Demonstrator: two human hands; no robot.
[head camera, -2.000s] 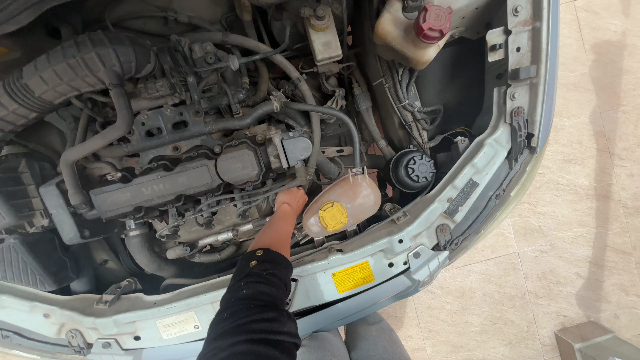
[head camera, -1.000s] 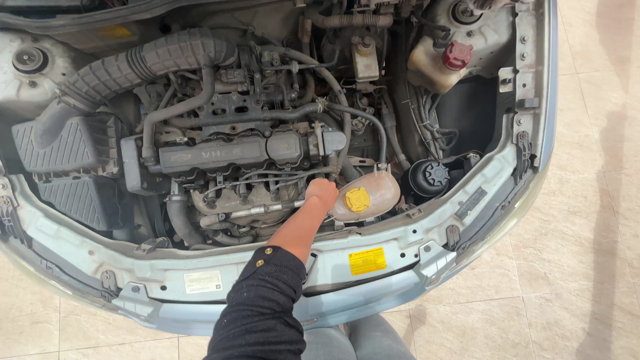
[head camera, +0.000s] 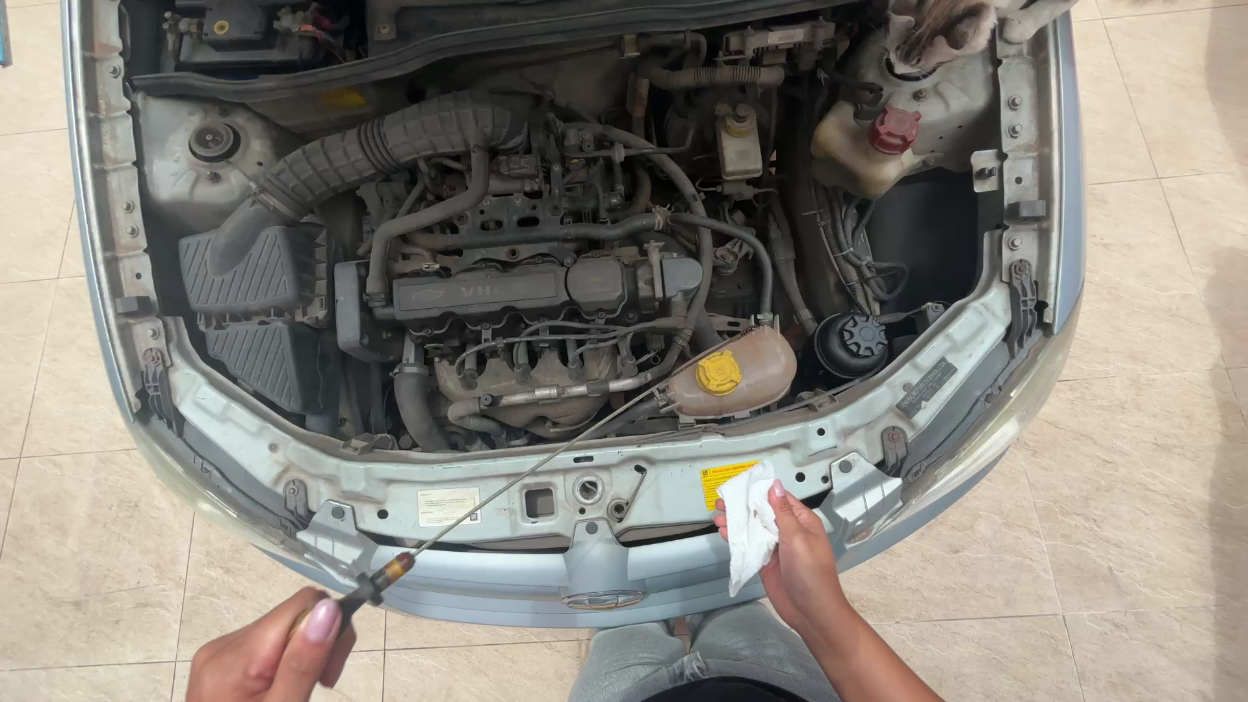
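Note:
My left hand (head camera: 283, 648) pinches the dark handle of an engine oil dipstick (head camera: 512, 483) above the front of the car. Its thin metal rod slants up and right, its far end over the coolant tank near the yellow cap (head camera: 720, 372). Between the thumb and fingers of my right hand (head camera: 804, 561) is a crumpled white paper or cloth wipe (head camera: 751, 531), apart from the rod and overlapping a yellow label (head camera: 717, 483). The engine cover (head camera: 478, 292) lies behind the dipstick.
A cat (head camera: 941, 34) is at the top right beside the reservoir with a red cap (head camera: 895, 129). The air filter box (head camera: 244, 273) is on the left. The front crossmember (head camera: 370, 478) runs between me and the engine, with a tiled floor (head camera: 1121, 507) around the car.
The hand that reached beside the coolant tank has left that spot. Both hands now show in front of the engine, with the dipstick and white wipe. A cat has come into view.

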